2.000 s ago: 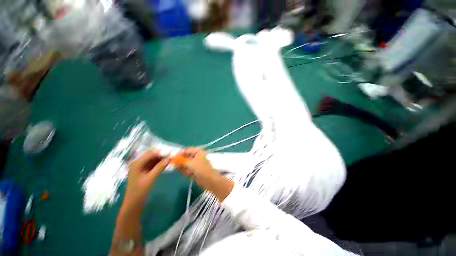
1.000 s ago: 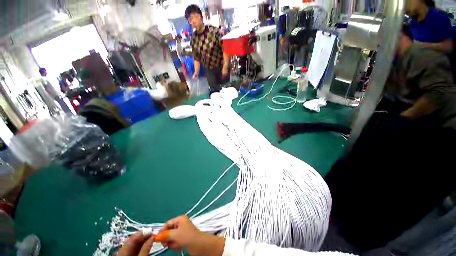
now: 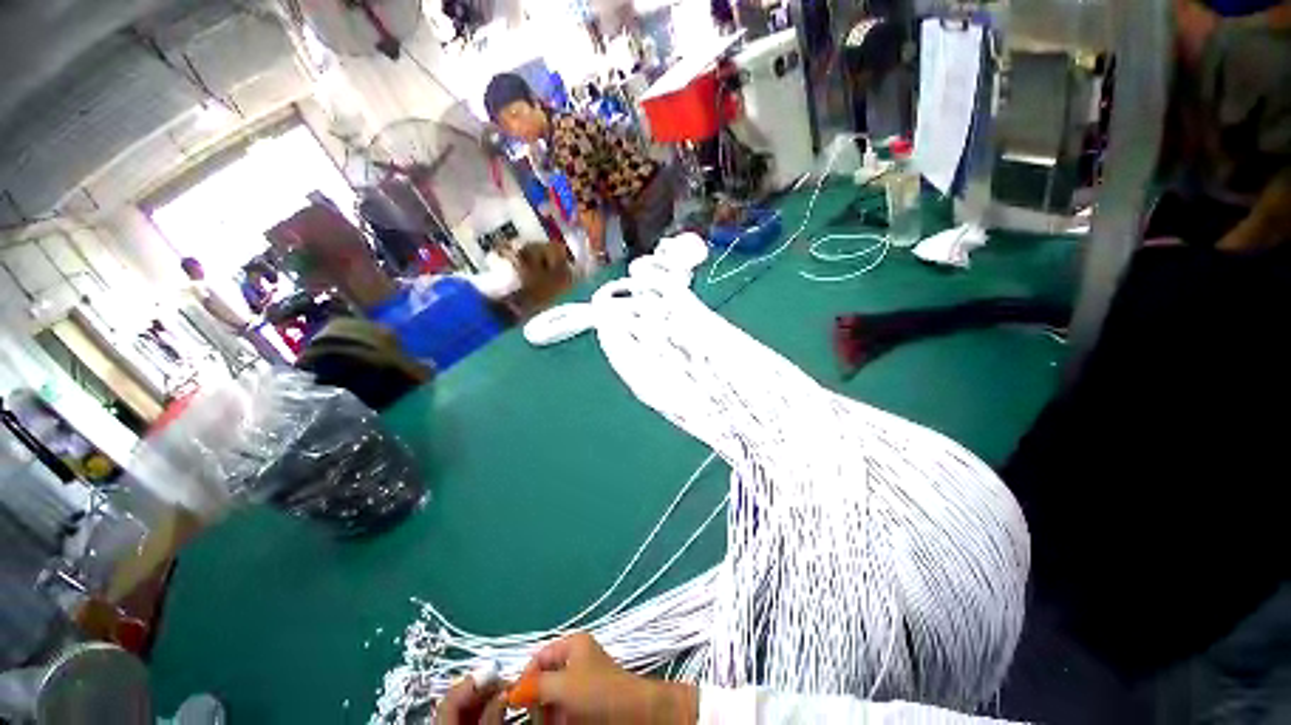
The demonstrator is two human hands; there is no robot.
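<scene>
A thick bundle of white cables (image 3: 835,496) sweeps down the bench and bulges at the right; some cables fan left to a cluster of cable ends (image 3: 411,666). My right hand (image 3: 595,686), with an orange finger cot (image 3: 525,688), is at the bottom edge, its fingers pinched together near my left. My left hand (image 3: 470,703) is mostly cut off by the bottom edge; a white wrap or piece (image 3: 489,681) shows at its fingertips. Both hands are close together beside the cable ends. What they hold is too small to tell.
A clear bag with a black cable bundle (image 3: 340,475) lies at the bench's left edge. A dark cable bunch with red ends (image 3: 949,326) is right of the white bundle, near a metal post (image 3: 1119,184). A person (image 3: 595,156) stands beyond the bench; another is partly visible at right.
The view has lifted and swung, so my hands now sit at the bottom edge and the room shows. My hands stay close together near the cable ends.
</scene>
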